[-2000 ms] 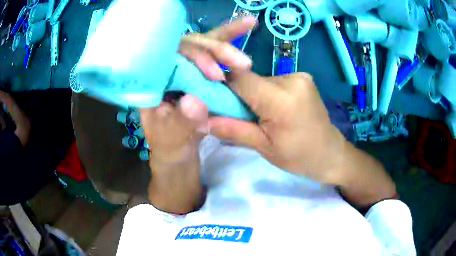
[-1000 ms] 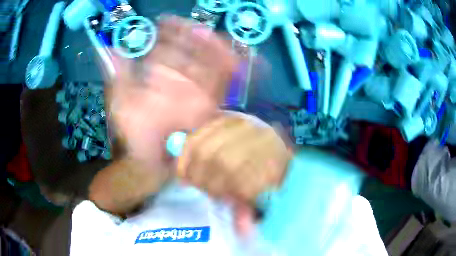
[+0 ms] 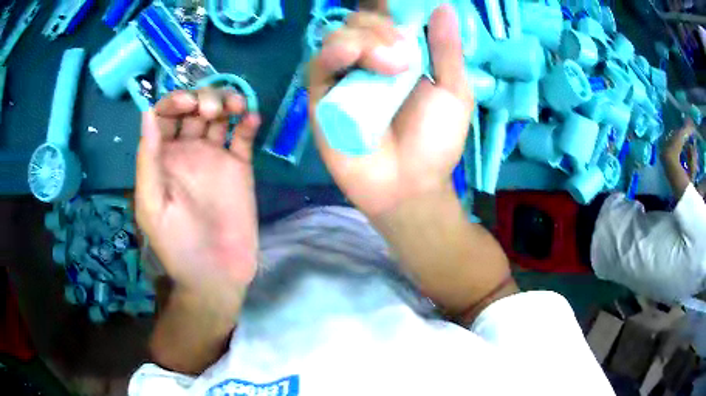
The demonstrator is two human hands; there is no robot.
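My right hand holds a light blue-green fan piece in its palm, with the fingers curled over it and the thumb raised. The rounded end of the piece points toward me; its upper part is partly hidden by the fingers and runs up to the picture's top. My left hand is palm up, fingers apart and slightly curled, with nothing in it. Behind its fingertips lies a fan half-assembly showing a blue battery.
A closed fan lies on the dark bench at left. Heaped fan heads cover the right. A carton of fans is below left. A red stool and another person's sleeve are at right.
My hands were together and blurred; they are now apart. My right hand has moved up with the piece. My left hand has turned palm up and is empty. The view has shifted.
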